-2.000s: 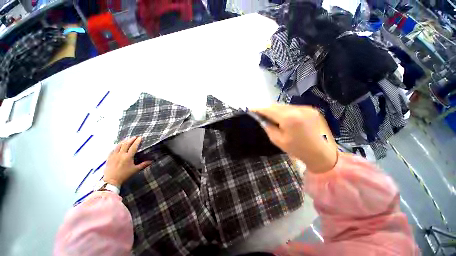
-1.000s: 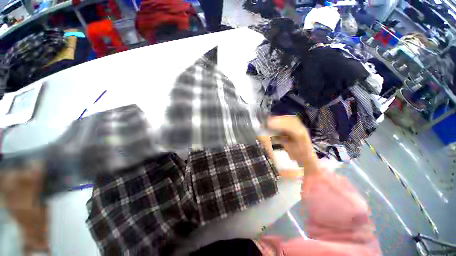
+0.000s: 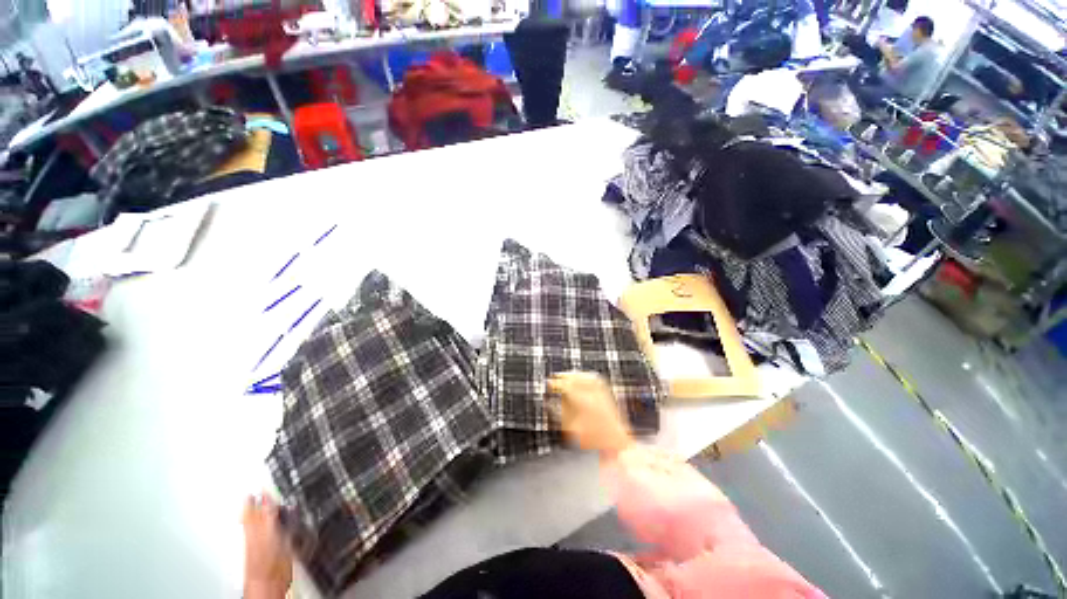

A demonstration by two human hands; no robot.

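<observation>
Two joined plaid garment panels lie on the white table, spread in front of me with pointed tops towards the far side. My right hand is on the lower part of the right panel, slightly blurred; whether its fingers grip the cloth cannot be told. My left hand is at the lower left edge of the left panel, partly cut off by the picture's bottom; its grip is unclear. A tan card template with a rectangular window lies right of the panels. Several thin blue sticks lie left of them.
A heap of black, navy and checked cloth stands at the table's right. Black cloth lies at the far left. A white pad lies at the back left. Red stools stand beyond the table. A person sits far right.
The plaid panels were lifted and swung over, and now lie flat. Both hands have moved lower over the cloth. The tan template and the black cloth at left have come into view.
</observation>
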